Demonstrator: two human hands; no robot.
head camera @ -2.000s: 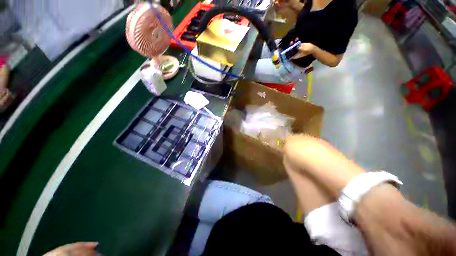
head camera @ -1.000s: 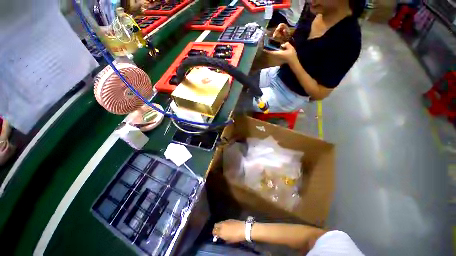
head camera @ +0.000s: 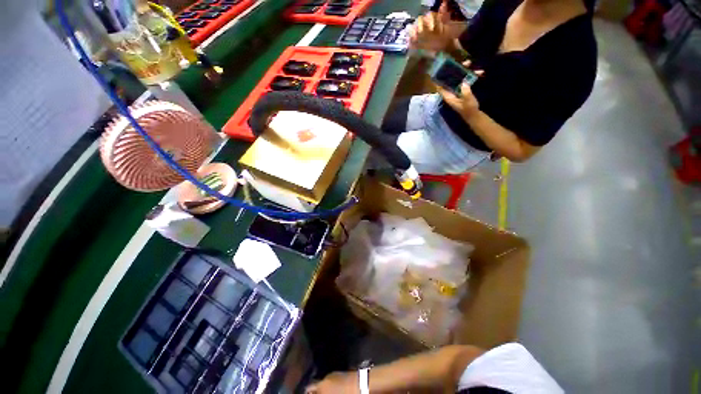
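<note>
The dark gridded parts tray (head camera: 207,327) lies on the green bench at lower left, with flat dark rectangles in some pockets. A small white piece of paper (head camera: 257,260) lies at its far edge, and a dark flat phone-like device (head camera: 290,233) lies beyond that. My right hand (head camera: 335,384) is at the bottom edge, right of the tray and partly cut off. Its fingers are mostly out of the picture, so I cannot tell what they do. A white band is on the wrist. My left hand is not in view.
An open carton (head camera: 492,281) with crumpled clear-white film (head camera: 407,269) stands right of the bench. A pink fan (head camera: 157,146), a yellow-gold box (head camera: 298,154), a black hose (head camera: 330,111) and a red tray (head camera: 254,108) are beyond. A seated person (head camera: 530,85) holds a phone-like device.
My left hand, at the lower left two seconds ago, is gone from view. My right arm has moved down and left to the picture's bottom. The view has shifted, showing more of the line.
</note>
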